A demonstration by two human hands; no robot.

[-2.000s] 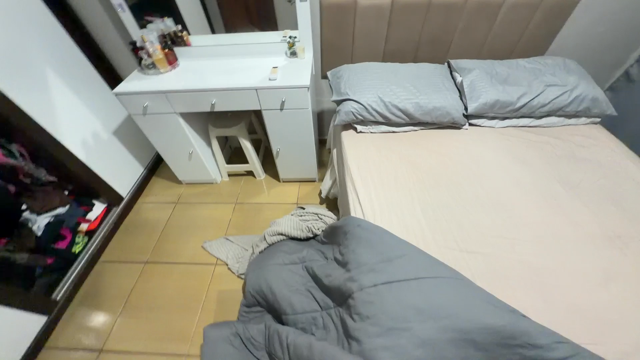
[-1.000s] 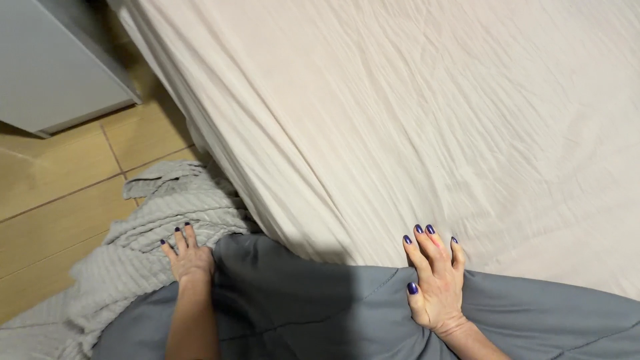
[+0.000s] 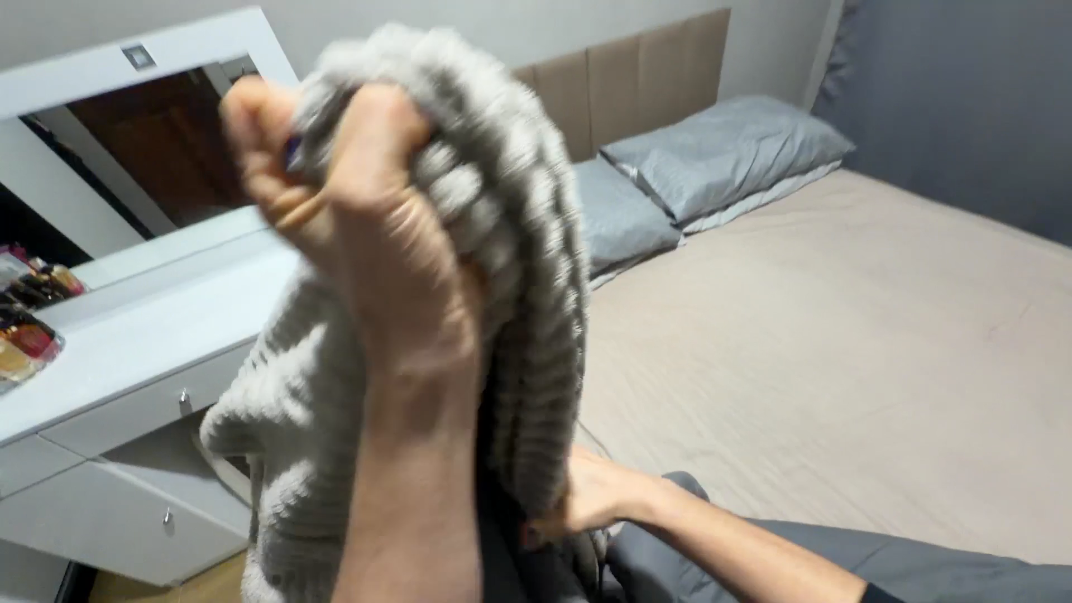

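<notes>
My left hand is raised close to the camera, its fingers closed on a bunched grey ribbed blanket that hangs down in folds. Low at the centre, my right hand grips the lower edge of the same blanket; its fingertips are partly hidden. Behind and below it lies a dark grey comforter along the near edge of the bed. The bed's beige fitted sheet shows light wrinkles.
Two grey pillows, a nearer one and a farther one, rest against the padded headboard. A white dressing table with a mirror and several bottles stands at the left. A grey curtain hangs at the far right.
The ribbed blanket, on the floor beside the bed in the earlier frames, is now lifted in my hands. My right hand has left the comforter. The view has swung up.
</notes>
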